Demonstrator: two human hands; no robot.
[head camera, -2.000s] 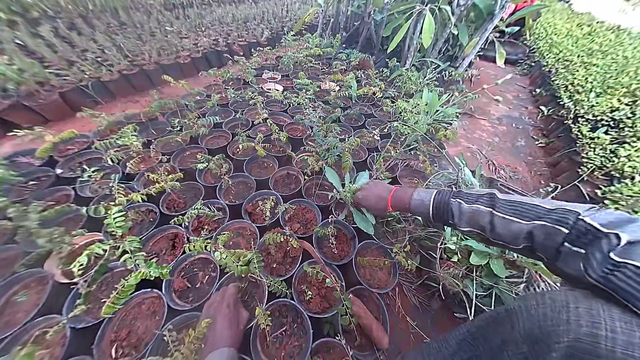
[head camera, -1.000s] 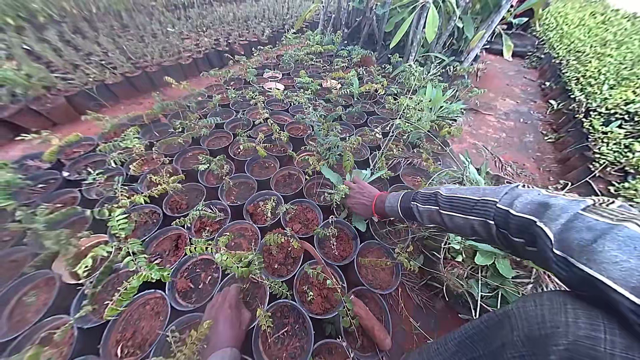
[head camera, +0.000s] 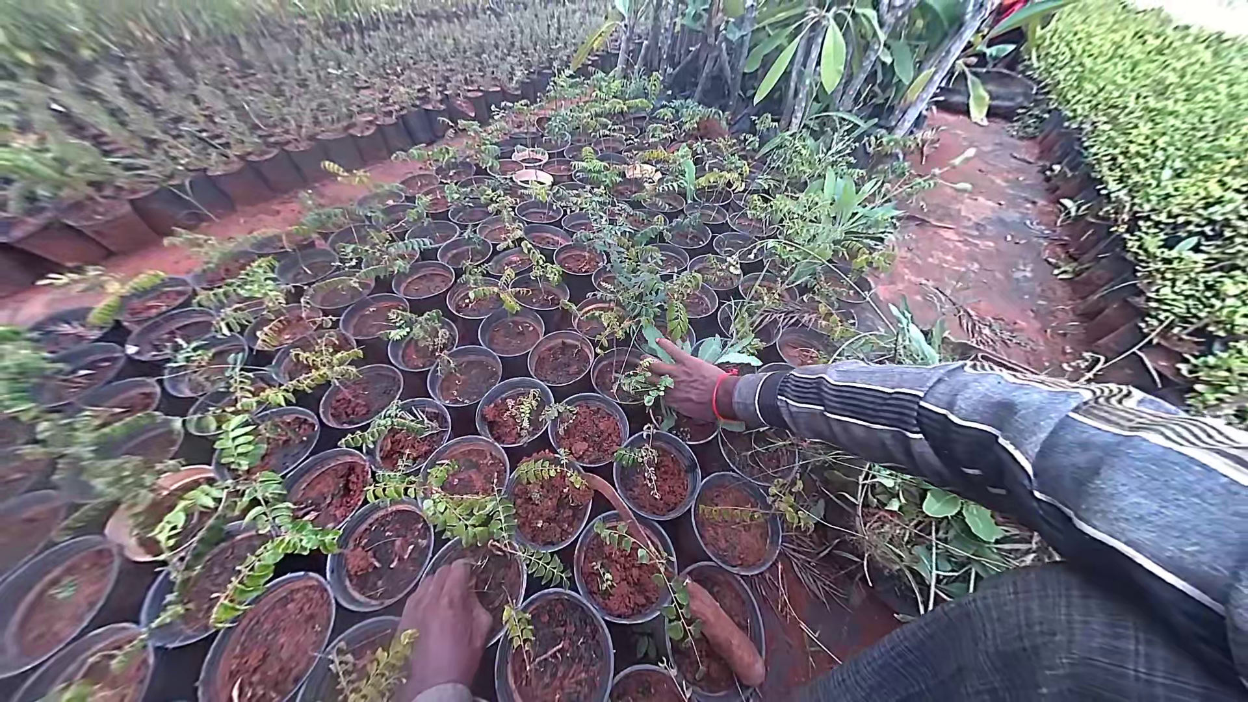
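Note:
My right hand (head camera: 690, 380), with a red band at the wrist, reaches in among green leaves over the pots right of centre; its fingers are partly spread, and whether they hold a leaf is unclear. My left hand (head camera: 447, 624) rests at the rim of a black plastic pot (head camera: 492, 575) near the bottom, fingers down and their tips hidden. Around both hands stand black pots of red soil with small leafy seedlings (head camera: 473, 517). A tool with a thin curved part and a thick wooden handle (head camera: 723, 634) lies across pots between my hands and the bottom edge.
Pulled or loose weeds (head camera: 936, 526) lie beside the pots at right. A red dirt path (head camera: 975, 234) runs past a low green hedge (head camera: 1160, 166). More bagged plants (head camera: 283, 171) line the left. Broad-leaved plants (head camera: 829, 58) stand at the back.
Two seconds ago my right hand was at a broad-leaved green plant; it has since moved slightly left and away from me, and its fingers have spread. My left hand has stayed nearly in place.

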